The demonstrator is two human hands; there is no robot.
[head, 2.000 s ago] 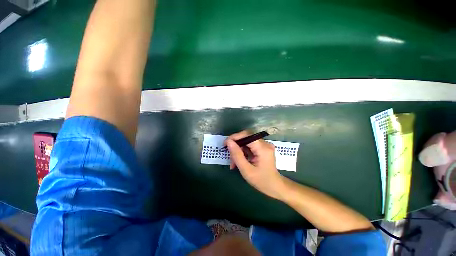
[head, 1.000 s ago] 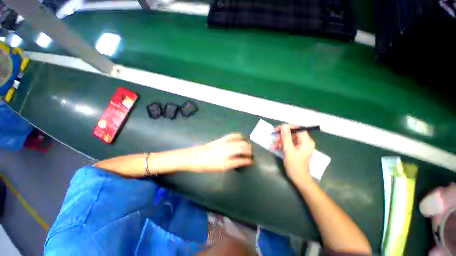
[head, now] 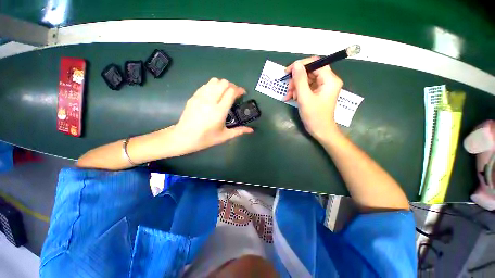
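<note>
My left hand (head: 209, 114) lies on the dark green bench, its fingers and thumb around small black housings (head: 248, 111); two seem to be there, one partly hidden by the fingers. My right hand (head: 316, 93) holds a dark pointed pen-like tool (head: 329, 59), pale end up to the right. Its tip is at the dotted left part of a white adhesive dot sheet (head: 271, 81). The hand covers the middle of the sheet.
Three black housings (head: 134, 72) lie at upper left, beside a red phone or case (head: 71, 98). A pale metal rail (head: 217, 33) runs behind. A yellow-green strip (head: 446, 149) on white sheets and a pink fan (head: 483, 163) are at right.
My left arm has come down from reaching far forward, and the hand is now at black housings near the dot sheet. My right hand stays at the sheet with the tool. The view has shifted.
</note>
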